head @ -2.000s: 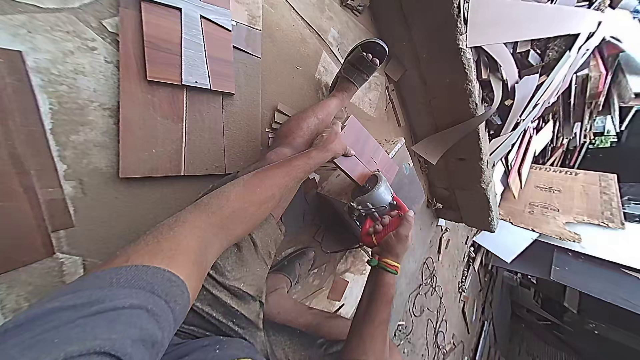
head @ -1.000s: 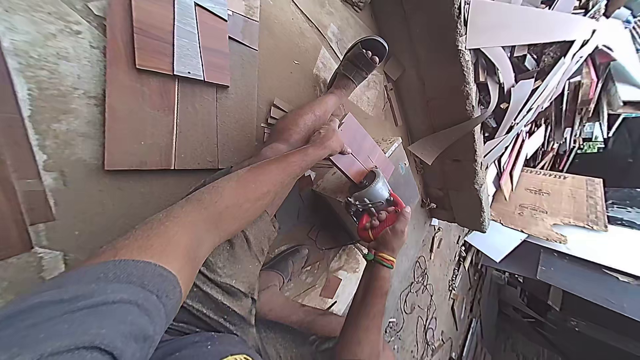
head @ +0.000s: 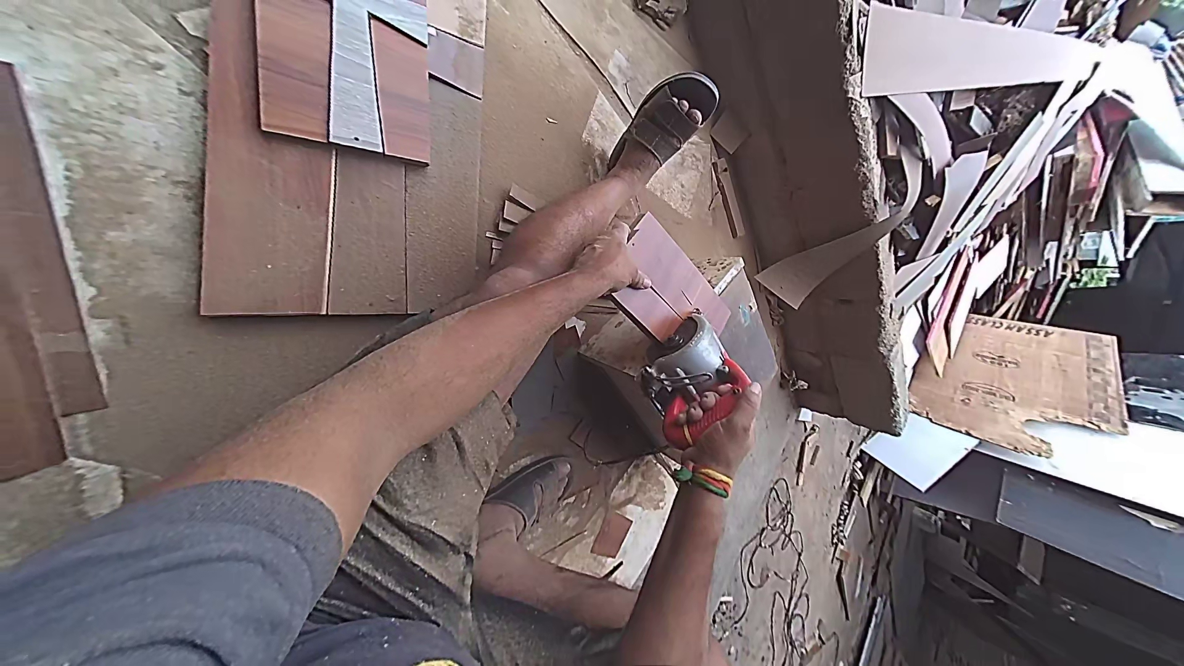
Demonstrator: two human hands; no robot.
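Observation:
My right hand (head: pixel 720 421) is closed round the red handle of a handheld power saw (head: pixel 692 356) with a grey metal motor body. The saw's front end rests at the lower edge of a reddish laminate board (head: pixel 671 273). A thin straight line runs in the board from the saw toward my left hand (head: pixel 610 259), which grips the board's upper left edge with the thumb on its face. Beneath the board is a box-like block (head: pixel 610 370) with a dusty top. The saw's blade is hidden.
Brown panels (head: pixel 268 231) lie on the floor at the left, a smaller board (head: pixel 296 69) with a grey strip on top. Thin offcuts (head: pixel 515 208) are beside my leg. A low wall (head: pixel 814 231) and heaped scraps (head: pixel 980 250) stand at the right. A cord (head: pixel 777 546) lies coiled on the ground.

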